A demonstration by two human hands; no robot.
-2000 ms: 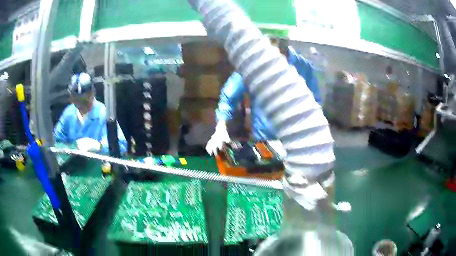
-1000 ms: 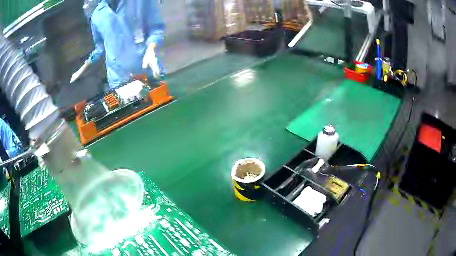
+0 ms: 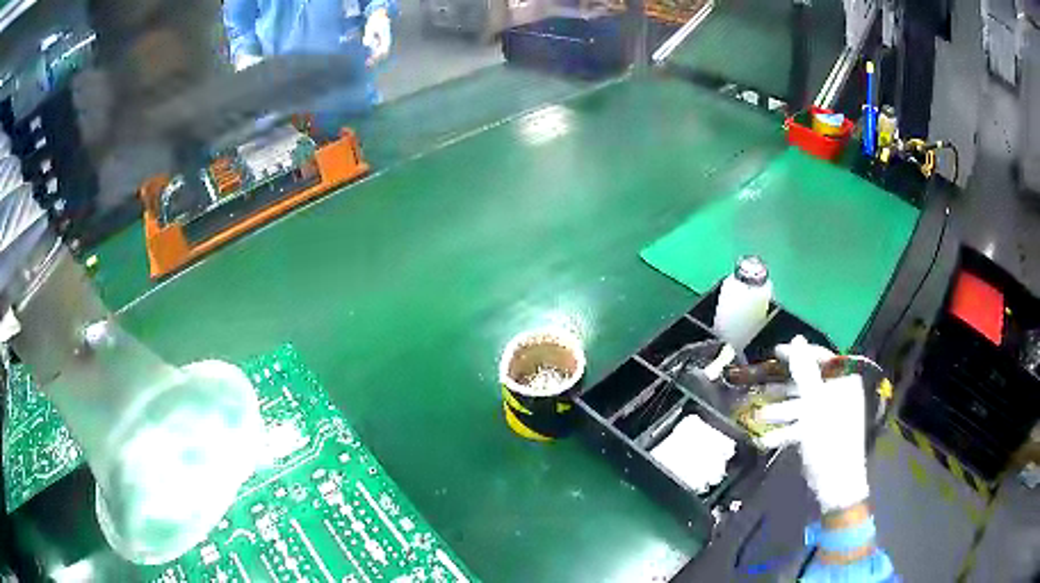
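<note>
My right hand [image 3: 823, 427], in a white glove below a blue sleeve, is over the black divided tray [image 3: 633, 446]. Its fingers are spread around the brown soldering iron [image 3: 758, 371] at the tray's right side. One finger lies over the iron; others extend beside a yellow-gold item [image 3: 752, 415]. Whether they grip the iron is unclear. My left hand is not in view. A green circuit board [image 3: 331, 501] lies at the lower left, partly under a clear fume hood [image 3: 183, 467]. Another board [image 3: 40, 438] shows at the left edge.
A tub [image 3: 541, 384] with a striped side stands left of the tray. A white bottle [image 3: 744, 305] and white wipes [image 3: 693, 452] are in the tray. Behind are a green mat [image 3: 787, 245], a red bin [image 3: 819, 134], an orange carrier [image 3: 257, 211] and a person in blue [image 3: 302, 34].
The view has swung right and down from the hood and coworkers to the tray side. My right hand has come into view over the tray.
</note>
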